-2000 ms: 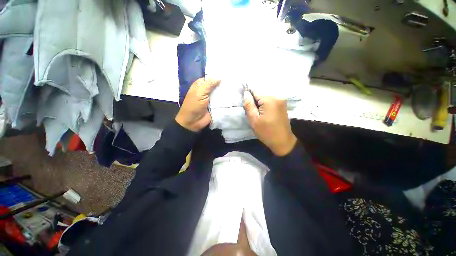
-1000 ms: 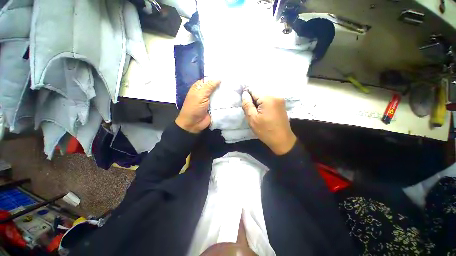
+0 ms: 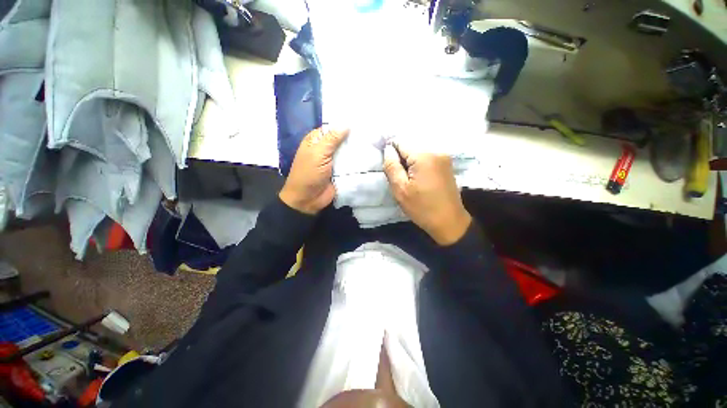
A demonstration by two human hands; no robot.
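Observation:
A pale grey quilted panel [image 3: 368,191] lies in front of me over the table's front edge, bleached white by the lamp higher up. My left hand [image 3: 312,170] grips its left edge, thumb on top. My right hand [image 3: 426,187] pinches the panel's middle between thumb and fingers; whether it also holds something small there cannot be told. Navy fabric [image 3: 298,115] shows beside the panel at the left, and a dark bunched piece [image 3: 504,52] at the upper right. The needle area is lost in glare.
Grey quilted pieces [image 3: 119,64] hang over the table edge [image 3: 231,147] at left. A black block [image 3: 253,36] stands behind them. At right lie a yellow-green tool [image 3: 564,129], a red lighter [image 3: 622,168] and a yellow-handled tool [image 3: 698,163]. The cream machine arm [image 3: 630,36] is at upper right.
The view has shifted slightly, so table items and hanging pieces appear a little further left. Both hands keep their hold on the panel with hardly any movement.

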